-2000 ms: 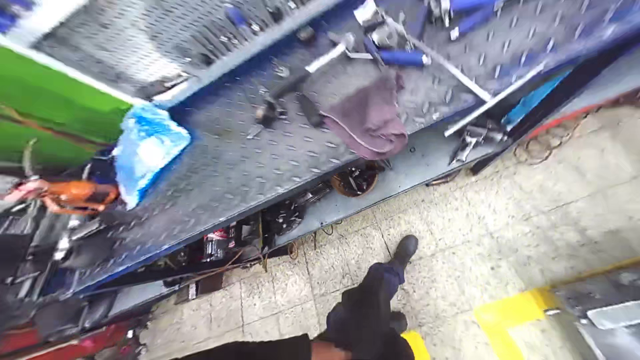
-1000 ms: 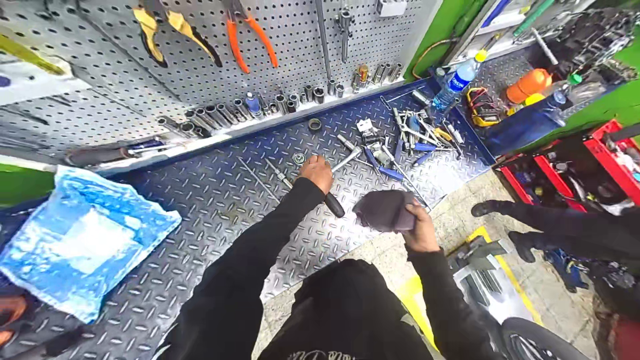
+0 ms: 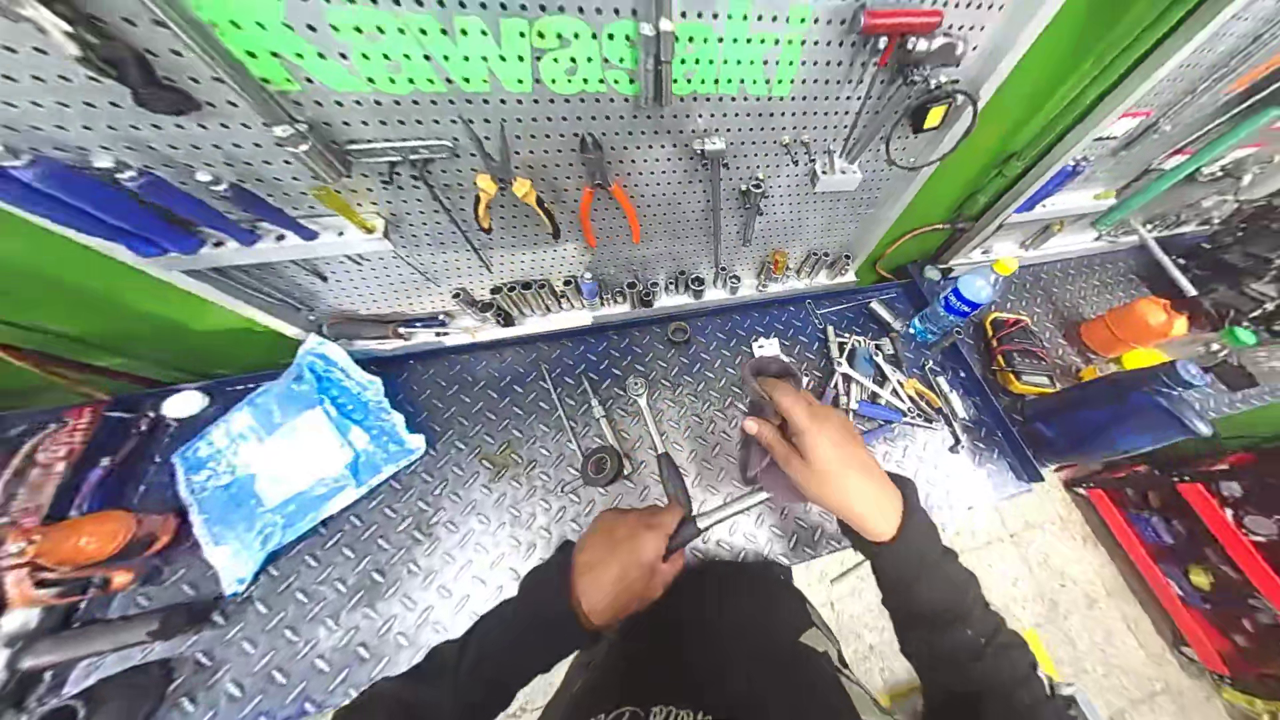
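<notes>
My left hand [image 3: 625, 562] grips the black handle of a tool with a metal shaft [image 3: 732, 508], which points right toward the cloth. In my right hand [image 3: 822, 452] is a dark purple-grey cloth [image 3: 765, 425], pressed between thumb and fingers near the shaft's far end; the tool's head is hidden. A ratchet wrench [image 3: 652, 430] lies just beyond my left hand, its black grip toward me. Left of it are a thin metal rod [image 3: 560, 405], a screwdriver-like tool [image 3: 600, 410] and a round black object [image 3: 602, 466]. A loose socket [image 3: 679, 332] stands near the pegboard.
A blue and white plastic bag [image 3: 300, 455] lies left on the diamond-plate bench. Wrenches [image 3: 875, 375] are piled at right, beside a water bottle [image 3: 962, 300] and a multimeter [image 3: 1018, 352]. Pliers [image 3: 608, 195] and sockets [image 3: 540, 298] line the pegboard. A red tool cart [image 3: 1150, 570] stands at lower right.
One second ago my left hand was over the tools on the bench; now it holds a black-handled tool nearer my body. The cloth in my right hand has come to that tool's shaft.
</notes>
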